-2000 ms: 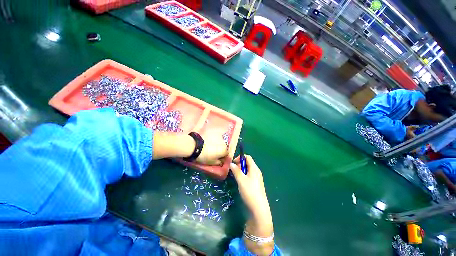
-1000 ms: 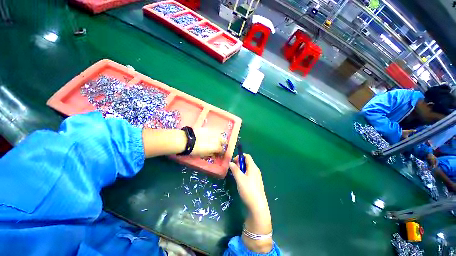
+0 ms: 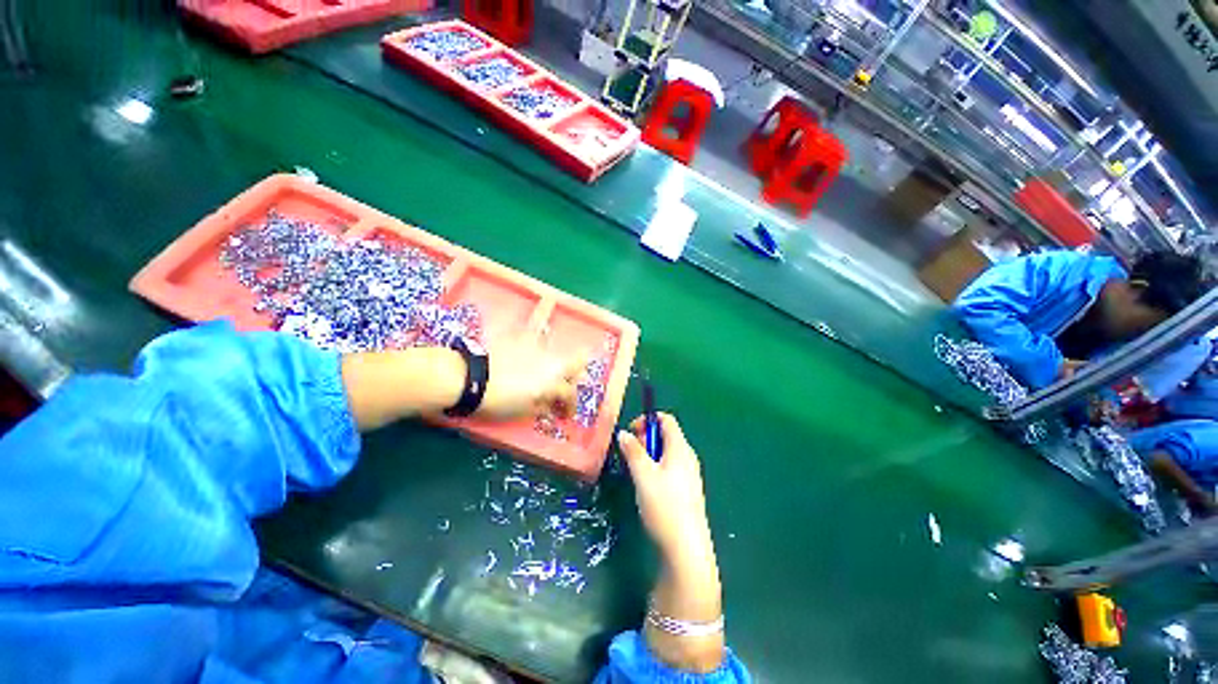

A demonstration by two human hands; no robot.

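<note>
A long salmon-orange compartment tray [image 3: 200, 254] lies on the green table, with a large heap of small silver metal parts [image 3: 361, 287] at its left end and a smaller group at its right end. My left hand [image 3: 524, 385], with a black wristband, is over the right end compartments, fingers bent down by the small parts; whether it holds one cannot be told. My right hand [image 3: 665, 468] is just right of the tray's end, closed round blue-handled cutters [image 3: 653, 434] that point up. Thin bright scraps [image 3: 541, 528] lie scattered below the tray.
Across the table are a red divided tray [image 3: 588, 140], another tray [image 3: 301, 20], a white card [image 3: 669, 230] and blue pliers [image 3: 760, 241]. A small dark item [image 3: 186, 88] lies upper left. A person in blue [image 3: 1042, 314] sits at the right by heaped parts. A yellow-orange box [image 3: 1099, 620] is lower right.
My left hand has moved back leftward from the tray's right end, uncovering parts there. My right hand stays nearly in place with the cutters. The small dark item has shifted left.
</note>
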